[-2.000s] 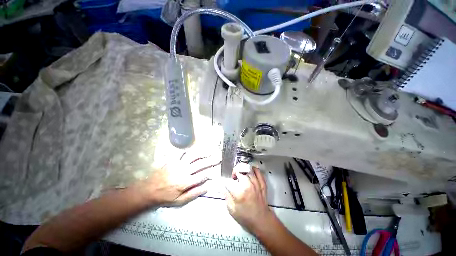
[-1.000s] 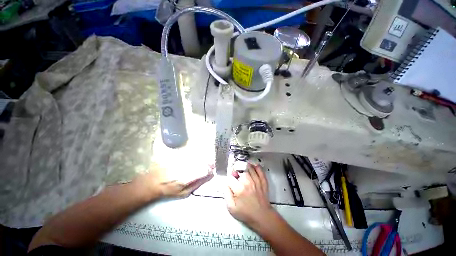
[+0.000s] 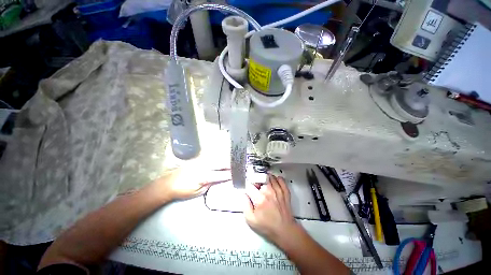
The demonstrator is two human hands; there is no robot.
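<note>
A large beige-grey mottled fabric piece (image 3: 107, 123) lies over the left of the table, its right part washed out by the lamp glow. My left hand (image 3: 188, 182) lies on the fabric's lit edge, fingers pointing right toward the needle area. My right hand (image 3: 267, 204) is at the needle area, its fingertips just beside the long pale upright strip (image 3: 239, 139) of the sewing machine (image 3: 334, 129). Glare and the machine head hide both sets of fingertips, so what they hold cannot be told. The grey lamp wand (image 3: 183, 118) hangs above the fabric.
Dark snips (image 3: 318, 196), a long slim metal tool (image 3: 362, 231), a yellow-handled tool (image 3: 376, 215) and scissors with blue and red handles (image 3: 414, 255) lie at right. A ruler strip (image 3: 215, 257) runs along the front edge. A spiral notebook (image 3: 468, 67) is at upper right.
My left hand, spread on the cloth at first, has drawn its fingers together and then reached right toward the needle. My right hand stays by the needle. The view has shifted slightly.
</note>
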